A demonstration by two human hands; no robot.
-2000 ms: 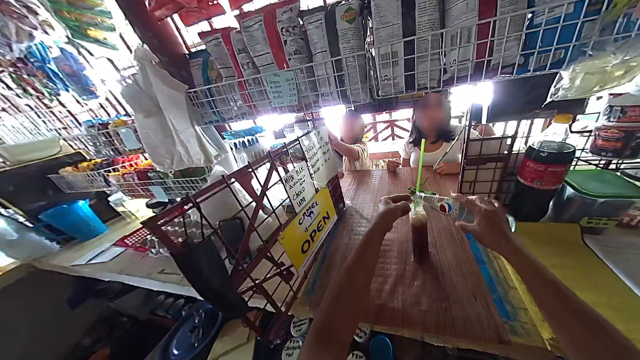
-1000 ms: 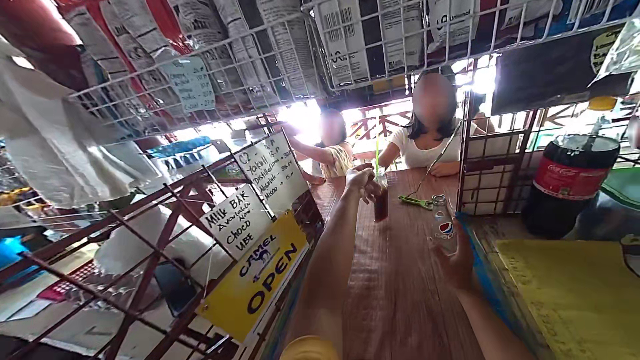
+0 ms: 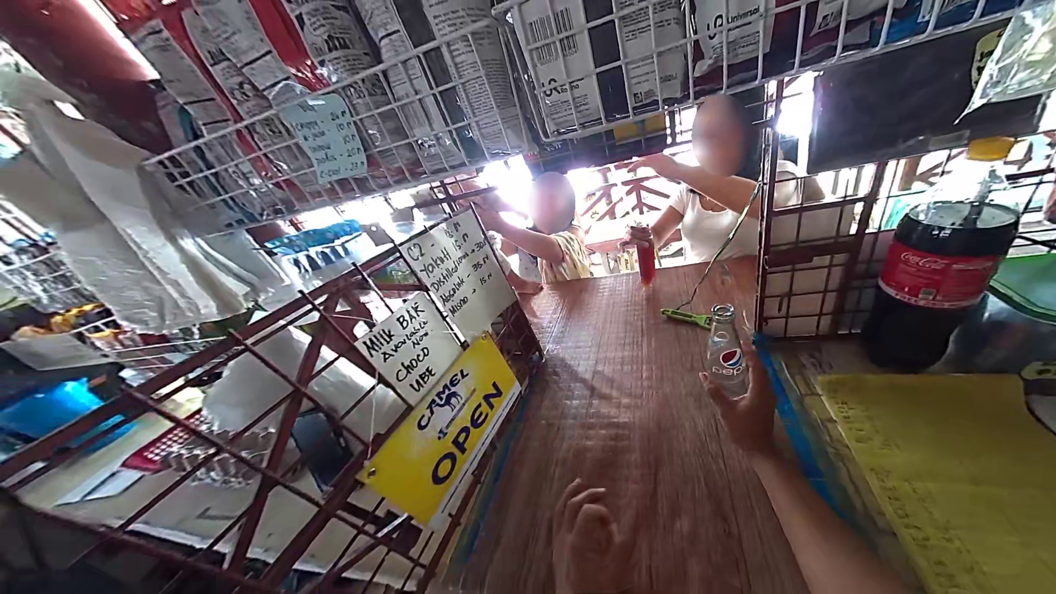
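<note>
My right hand holds an empty-looking glass Pepsi bottle upright near the right side of the wooden counter. Low in the view, my left hand is over the counter with its fingers loosely curled and nothing visible in it. Just beyond the bottle lies a green bottle opener tied to a cord. At the counter's far edge, a person has a hand around a clear bag of dark reddish drink. Beside them is a second, smaller person.
A metal grille with a yellow sign and handwritten price cards borders the counter's left. To the right stand a large Coca-Cola bottle and a yellow sheet. Wire baskets of packets hang overhead.
My left hand has let go of the drink and come back toward me; the person across now holds it. My right hand still has the glass bottle.
</note>
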